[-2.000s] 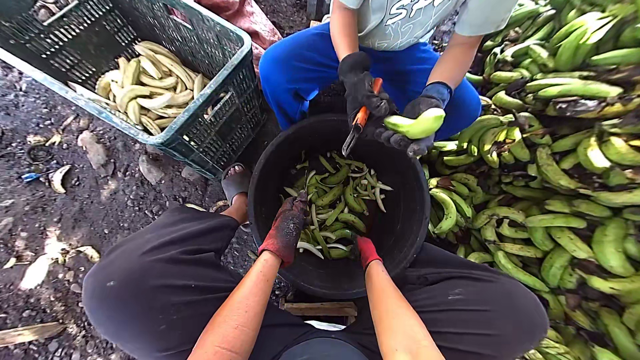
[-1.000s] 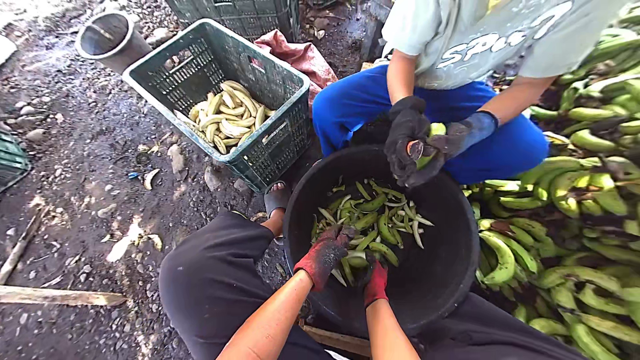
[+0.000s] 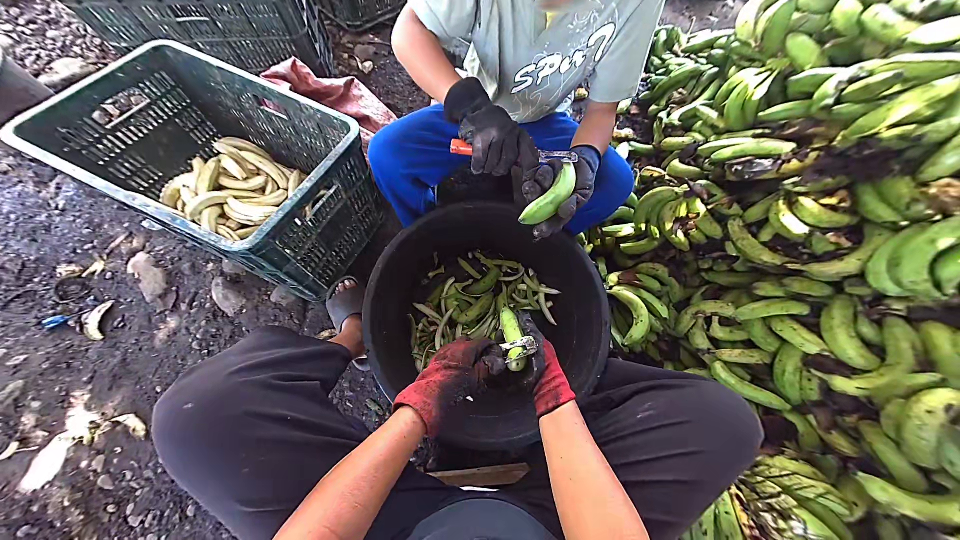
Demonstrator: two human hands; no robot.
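Observation:
Over a round black plastic tub (image 3: 397, 360), my left hand (image 3: 448, 381), in a red and black glove, is closed on the handle of a peeler (image 3: 520, 346). The peeler's metal head lies across a green plantain (image 3: 511, 327). My right hand (image 3: 549, 373), gloved alike, holds the plantain from its right side, fingers partly hidden behind it. Strips of peel (image 3: 442, 315) and green plantain pieces lie in the tub below. Across the tub a person in dark gloves holds an orange-handled peeler (image 3: 461, 147) against another green plantain (image 3: 551, 196).
A green plastic crate (image 3: 315, 180) holding peeled plantains (image 3: 232, 187) stands at the upper left. A large heap of green plantains (image 3: 795, 330) fills the right side. A sandalled foot (image 3: 347, 315) is left of the tub; stones and peel scraps dot the muddy ground (image 3: 135, 375).
My hands were down among the peels in the tub; they are now raised, with a plantain and peeler between them. The other person's plantain and peeler have shifted.

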